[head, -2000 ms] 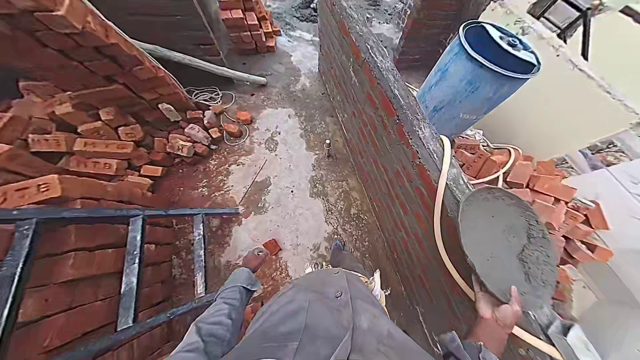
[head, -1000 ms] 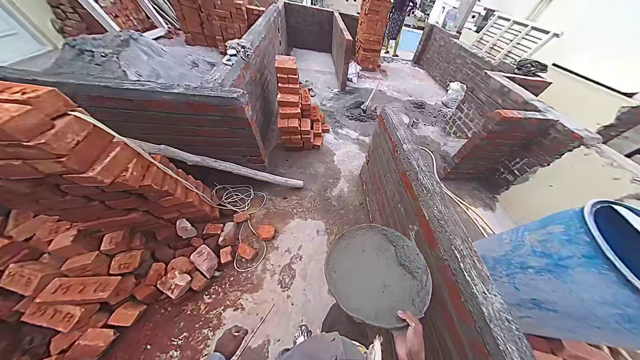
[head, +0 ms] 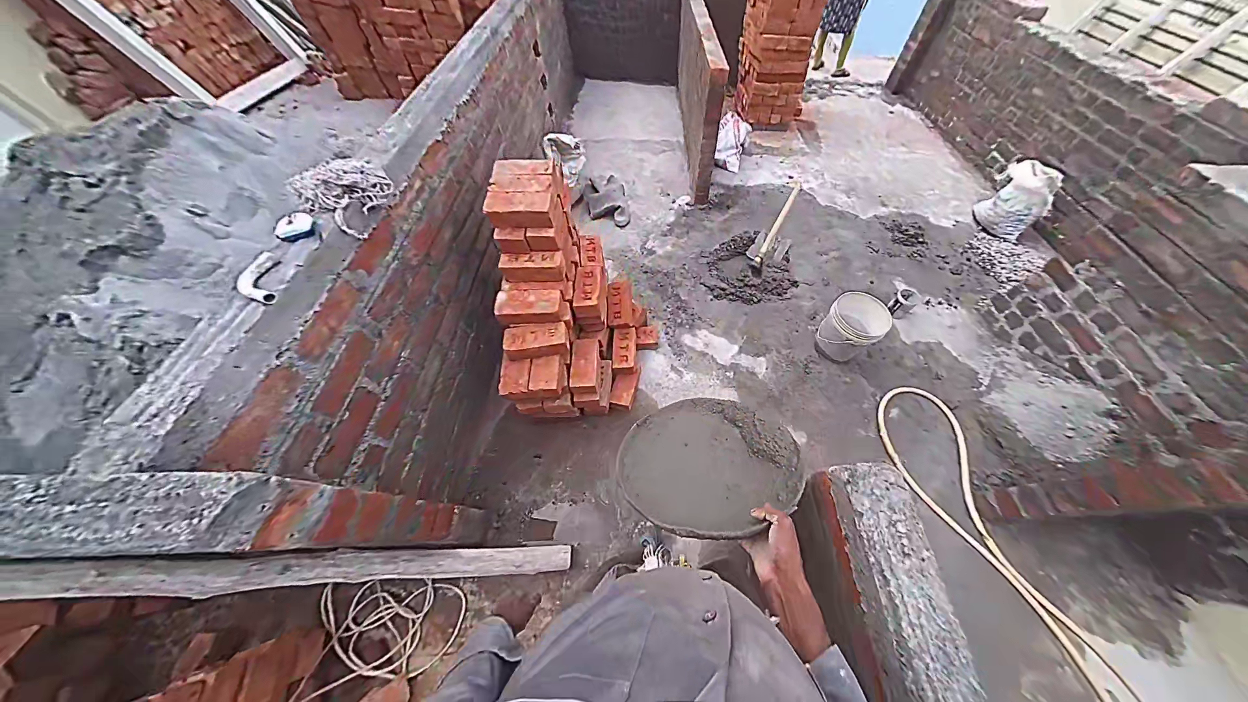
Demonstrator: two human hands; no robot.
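A round, shallow mortar pan, coated in grey cement, is held out in front of my body. My right hand grips its near right rim, with the fingers over the edge. Near my left hip, my left hand hangs low and blurred beside my sleeve; its fingers cannot be made out. Beyond the pan stands a stack of red bricks. Farther back, a hoe with a wooden handle rests in a heap of wet mortar. To its right is a white bucket.
Low brick walls run at left and close at right. A pale hose loops over the right side. A wooden pole and coiled cord lie at lower left. A person stands far back.
The pan has gone from my far right, beyond the wall with the blue drum, to in front of my body, still in my right hand. The view has turned and moved forward.
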